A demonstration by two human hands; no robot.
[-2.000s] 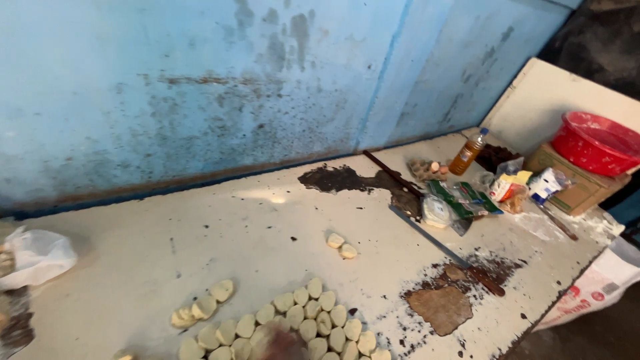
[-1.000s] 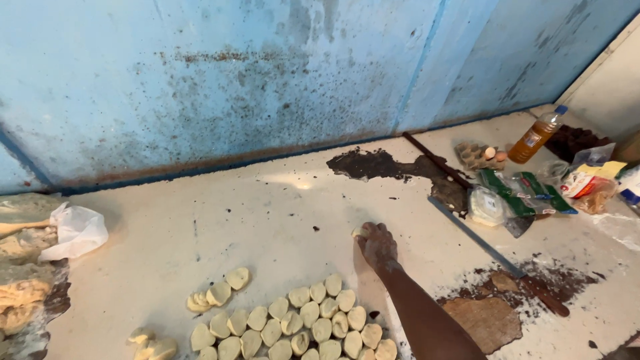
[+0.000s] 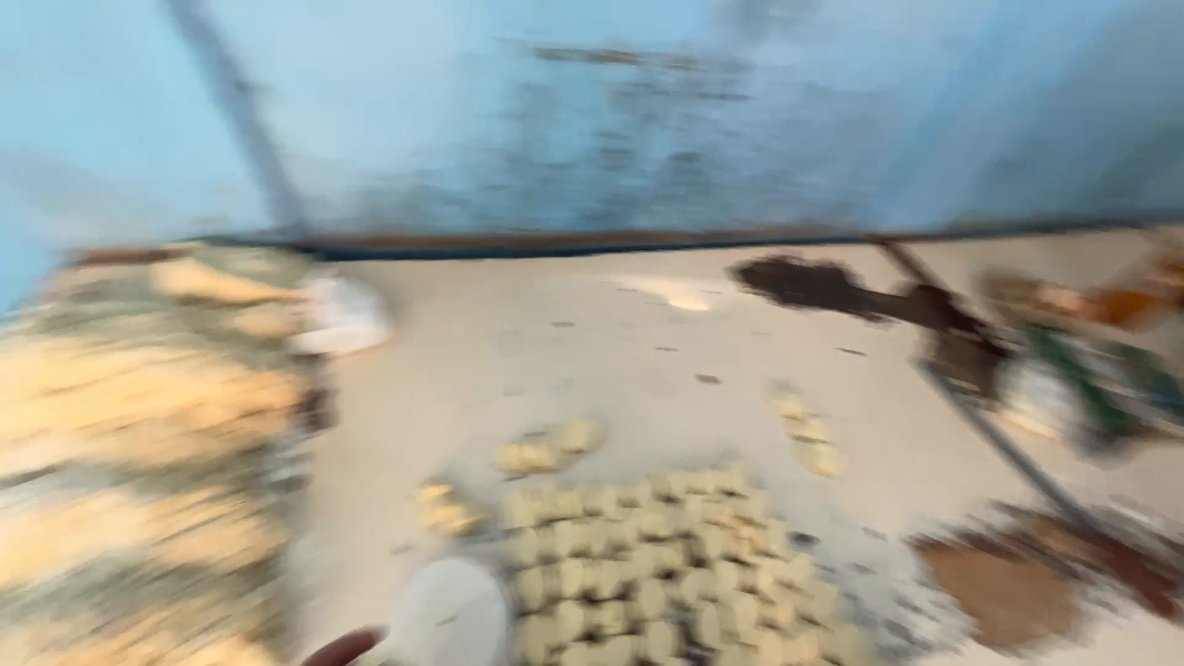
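The view is badly blurred. At the bottom edge, a finger of my left hand [image 3: 347, 646] shows beside a round white object [image 3: 453, 612], perhaps a dish or lid; whether the hand grips it cannot be told. My right hand is out of view. Right of the white object, many small pale dough pieces [image 3: 652, 578] lie in close rows on the table. Short groups of similar dough pieces lie apart from them: one group [image 3: 550, 449] above the rows, another [image 3: 449, 509] to the left, and a short line [image 3: 807, 433] to the upper right.
Large dough masses [image 3: 139, 425] cover the left side, with a white plastic bag [image 3: 340, 313] beside them. At right lie a long-bladed tool [image 3: 1013, 453], a dark stick [image 3: 911, 264] and green-and-clear plastic packets [image 3: 1078, 388]. A stained blue wall [image 3: 592, 139] stands behind the table [image 3: 518, 351].
The view has swung left. My right hand, on the table beyond the dough rows a second ago, has left view. A finger and the round white object now show at the bottom.
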